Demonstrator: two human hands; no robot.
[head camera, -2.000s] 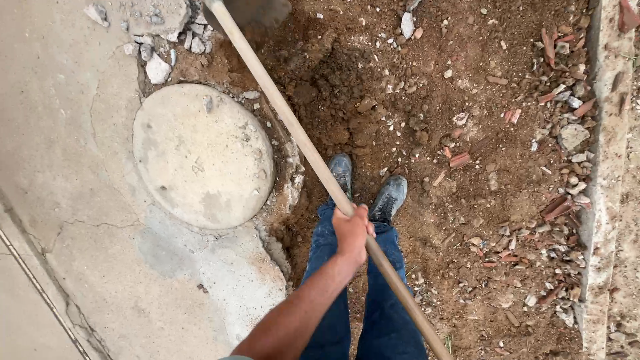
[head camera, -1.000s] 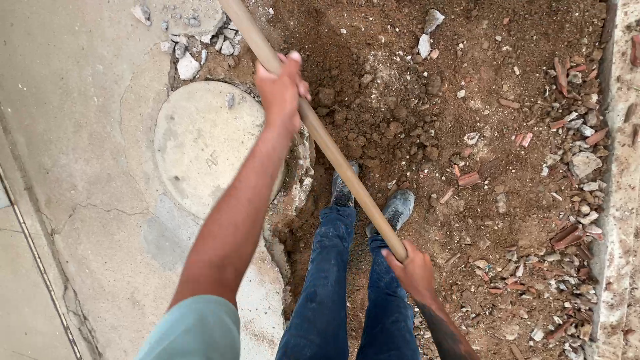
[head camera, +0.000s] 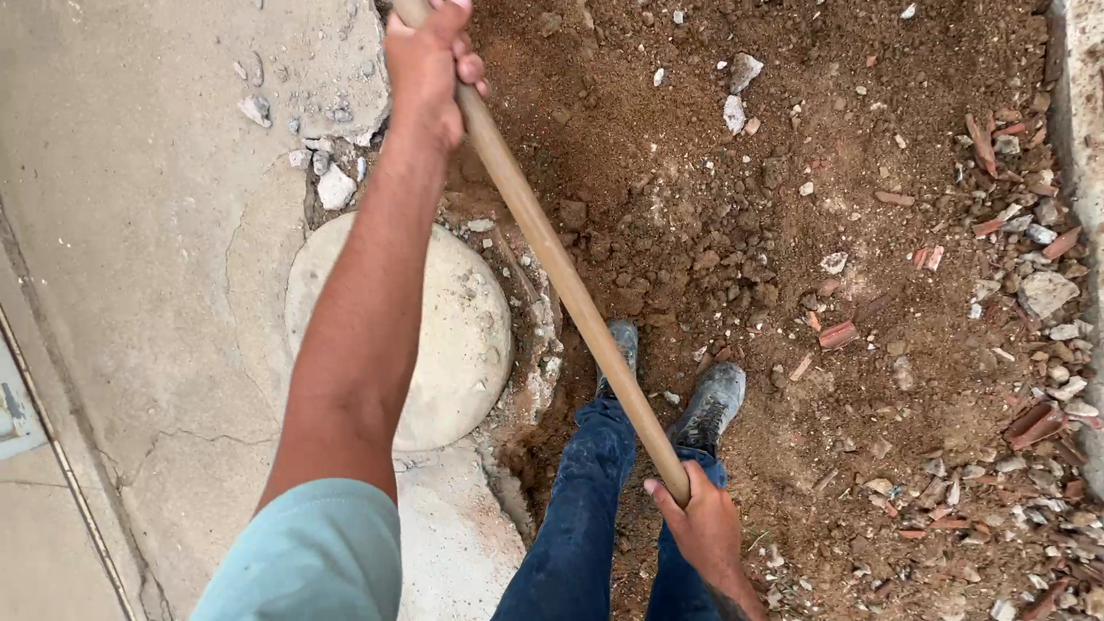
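Observation:
A long wooden tool handle (head camera: 561, 267) runs slantwise from the top edge down to the lower middle; the tool's head is out of view. My left hand (head camera: 431, 73) grips the handle near the top of the view, its arm reaching over a round concrete cover (head camera: 457, 345). Around the handle's lower end my right hand (head camera: 703, 517) is closed, in front of my jeans. Beneath the handle lies loose brown soil (head camera: 681, 233).
Both shoes (head camera: 711, 401) stand on the soil beside the broken edge of a concrete slab (head camera: 172, 216). Brick shards (head camera: 1035, 424) and stones lie along a concrete curb (head camera: 1082, 112) at the right. Concrete chunks (head camera: 335, 186) rest above the round cover.
Two seconds ago only one hand showed, on the handle near the knees. One second ago both hands held it; the left hand has since moved farther toward the top of the view.

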